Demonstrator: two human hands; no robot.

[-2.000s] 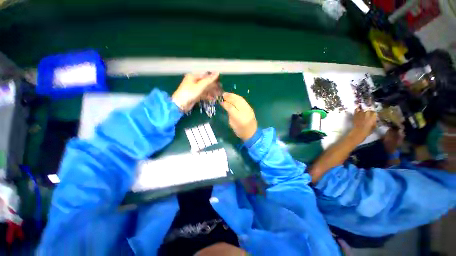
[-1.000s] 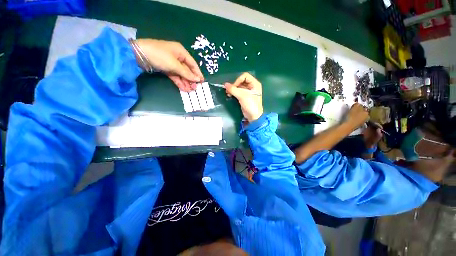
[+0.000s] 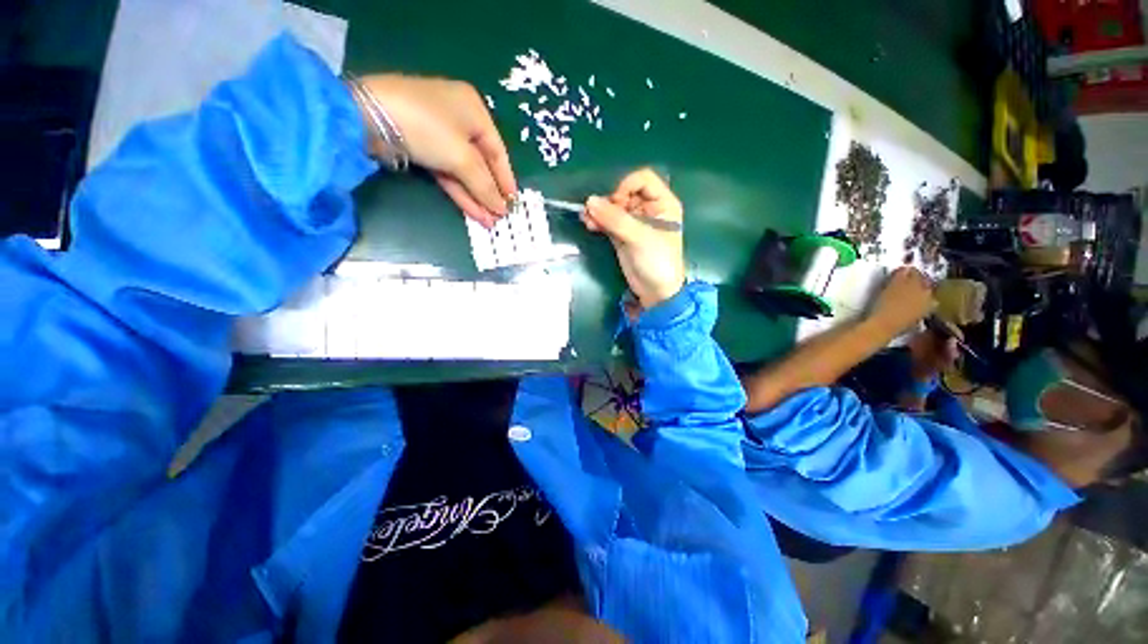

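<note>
The small white panel (image 3: pixel 510 242), divided by dark lines, lies on the green mat. My left hand (image 3: pixel 456 145) rests at its upper edge with the fingertips together on it; whether they pinch a part cannot be seen. My right hand (image 3: pixel 638 235) holds thin tweezers (image 3: pixel 569 205), their tip at the panel's upper right edge. A loose heap of tiny white pieces (image 3: pixel 554 120) lies above the panel. A long white row of strips (image 3: pixel 441 317) lies below it, near the bench edge.
A plain pale sheet (image 3: pixel 214 57) is at upper left. A solder wire spool (image 3: pixel 816 273) stands at right. Beyond it, brownish component piles (image 3: pixel 862 189) lie on a white surface beside a neighbouring person's forearm (image 3: pixel 837 342) and blue sleeve. A dark object is at far left.
The view has shifted. Two seconds ago both hands were up at the loose pieces; now they are at the small panel. Over the last second they have stayed there, tweezers still in my right hand.
</note>
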